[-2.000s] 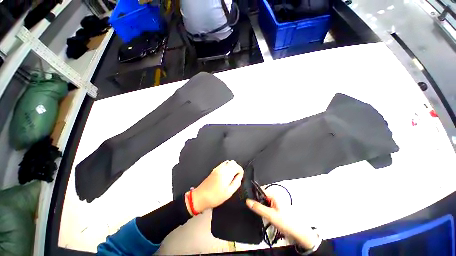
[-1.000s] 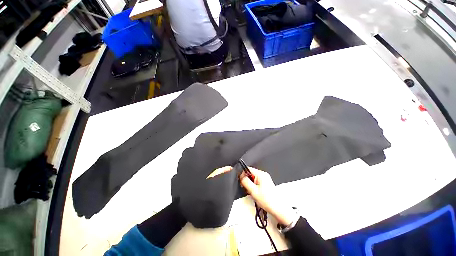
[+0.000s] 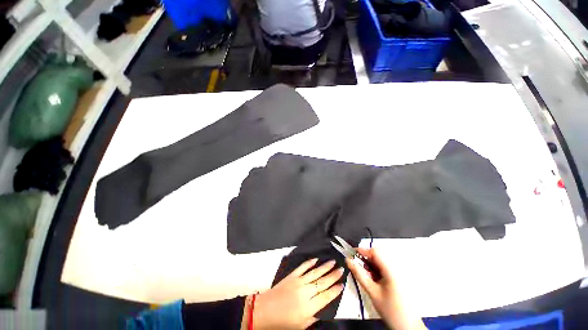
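My left hand (image 3: 298, 295) lies spread, palm down, on a dark fabric panel end (image 3: 293, 263) near the table's front edge. My right hand (image 3: 380, 287) holds small thread snips (image 3: 349, 250), silvery blades parted and pointing up-left at the cloth just beyond my left fingertips. A thin black cord (image 3: 359, 296) hangs from them. The panel under my left hand joins or overlaps the right-hand pile of dark panels (image 3: 400, 200); a short dark fold or opening shows by the blade tips. Whether the blades touch cloth, I cannot tell.
More dark panels (image 3: 200, 153) lie at upper left on the white table (image 3: 380, 106). Beyond the table are a seated person (image 3: 288, 19), a blue crate (image 3: 409, 55) with dark pieces and another blue bin. Green sacks (image 3: 48, 103) stand on left shelves. A blue crate edge (image 3: 516, 321) shows at lower right.
My left hand has come out from under the cloth and lies flat on top. A panel end has come down towards me. The snips moved right and down, blades now parted. The view has shifted.
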